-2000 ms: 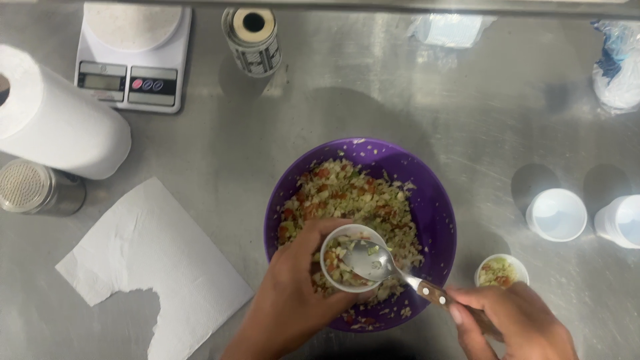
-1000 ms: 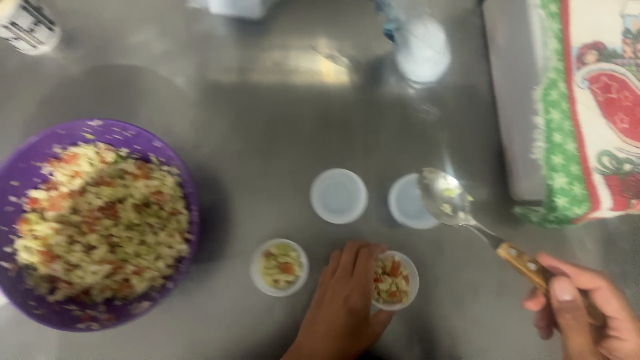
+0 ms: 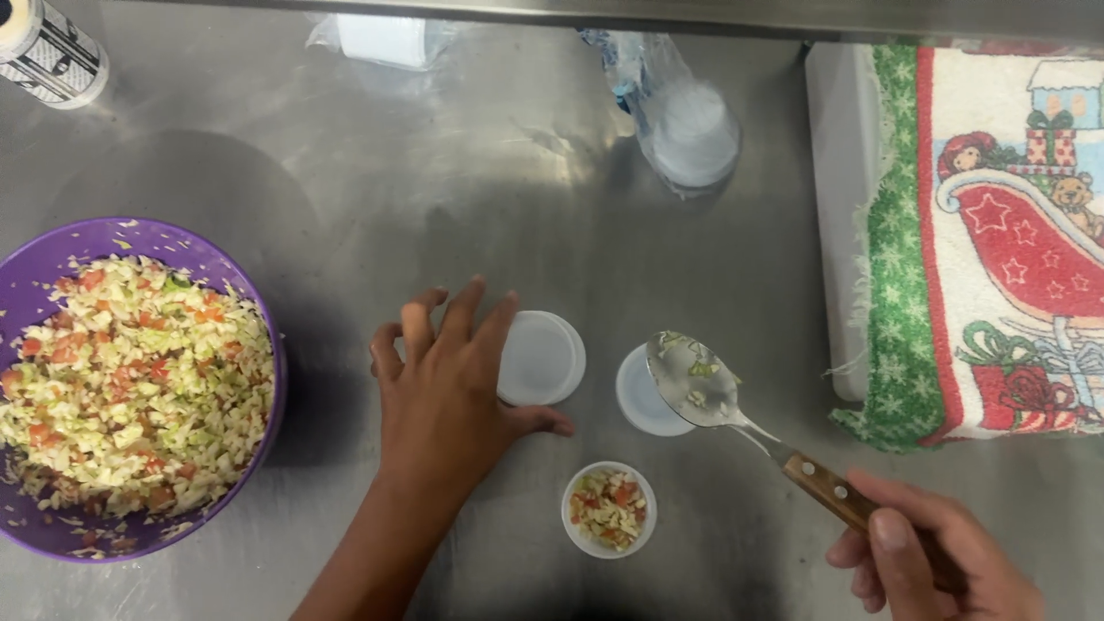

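My left hand (image 3: 448, 379) has its fingers spread beside an empty white plastic cup (image 3: 542, 358), and holds nothing; whether it touches the cup I cannot tell. A metal spoon with a riveted wooden handle (image 3: 828, 490) is in my right hand (image 3: 940, 552), its bowl smeared with bits of food above a second empty cup (image 3: 649, 398). Below them stands a small white cup filled with chopped salad (image 3: 609, 509). At the left is a purple bowl (image 3: 274, 379) with chopped cabbage and tomato. The other filled cup is not visible; my left hand and forearm cover that area.
A printed can (image 3: 60, 65) stands at the upper left of the steel table (image 3: 388, 216). Farther back lie a white package in clear plastic (image 3: 384, 39) and bagged plastic cups (image 3: 694, 134). At the right, a Christmas-print cloth (image 3: 1018, 259) covers a pale container (image 3: 841, 224).
My left hand has let go of the filled cup and moved up and left to the empty cups. Earlier it held a cup over the purple bowl. The view has shifted right since then.
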